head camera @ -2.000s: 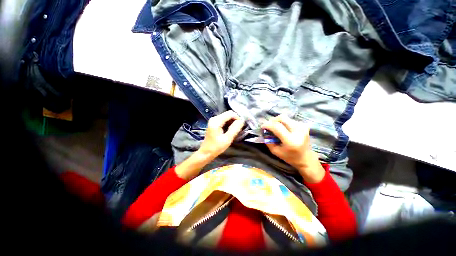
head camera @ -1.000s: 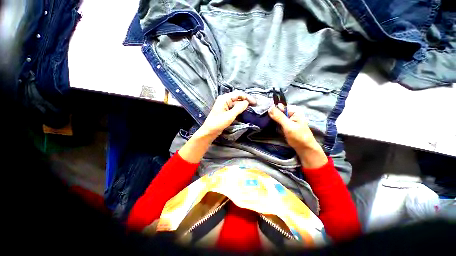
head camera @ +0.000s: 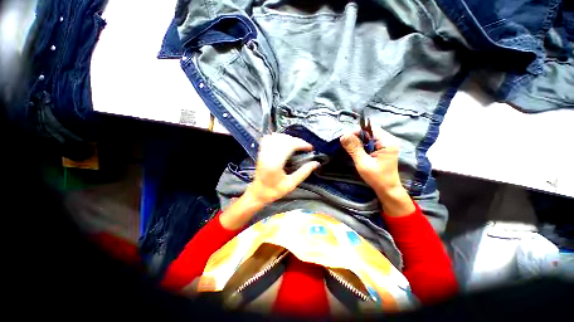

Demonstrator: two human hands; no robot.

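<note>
A pale grey-blue denim garment (head camera: 315, 56), wrong side out with dark blue edges, lies over the table and hangs down onto my lap. A front placket (head camera: 217, 107) with shiny dots runs along its left side. My left hand (head camera: 277, 166) is at the folded waist area, thumb and fingers around a bit of the cloth. My right hand (head camera: 374, 160) holds dark thread snips (head camera: 367, 131), blades pointing up, and its thumb and fingertip pinch the garment's edge. A dark blue part of the cloth shows between my hands.
The white table (head camera: 138, 69) runs behind and to both sides. Dark blue denim (head camera: 60, 56) hangs at the left. More denim (head camera: 497, 31) lies at the upper right. White material (head camera: 510, 245) is below the table at the right. A patterned apron (head camera: 308, 236) covers my lap.
Since a second ago my left hand has moved down and its fingers have spread around the cloth. My right hand and the snips have shifted slightly right and down. More dark blue cloth shows between them.
</note>
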